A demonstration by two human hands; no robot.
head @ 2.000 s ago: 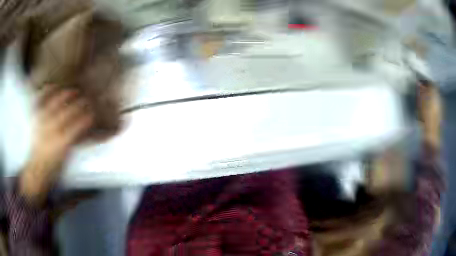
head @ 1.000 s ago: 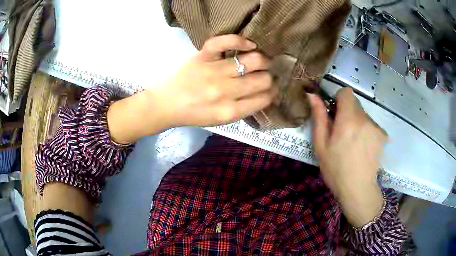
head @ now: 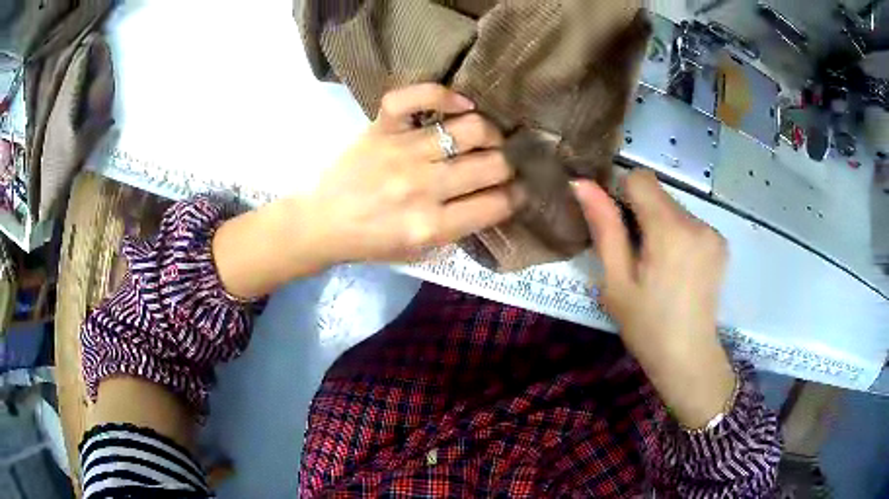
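Observation:
The brown corduroy garment piece [head: 546, 73] lies bunched on the white table, its lower end at the table's front edge. My left hand [head: 419, 175], with a ring, grips the cloth from the left. My right hand [head: 658, 263] is at the cloth's lower right end, thumb and fingers close to it. A small dark tool [head: 630, 219] shows between the thumb and fingers of my right hand, most likely thread snips; its blades are hidden. Smoother brown cloth [head: 546, 180] shows between my hands, blurred.
The silvery needle plate [head: 668, 132] and a yellow-brown guide block [head: 736, 95] are at the upper right, beside dark knobs [head: 817, 136]. The white table's printed ruler [head: 546, 290] runs along the front edge. More brown corduroy [head: 73, 127] hangs at the far left.
Since the blurred earliest frame, both hands have come together on the cloth. In the last second, hands and cloth have shifted slightly left in view, along with a small camera shift.

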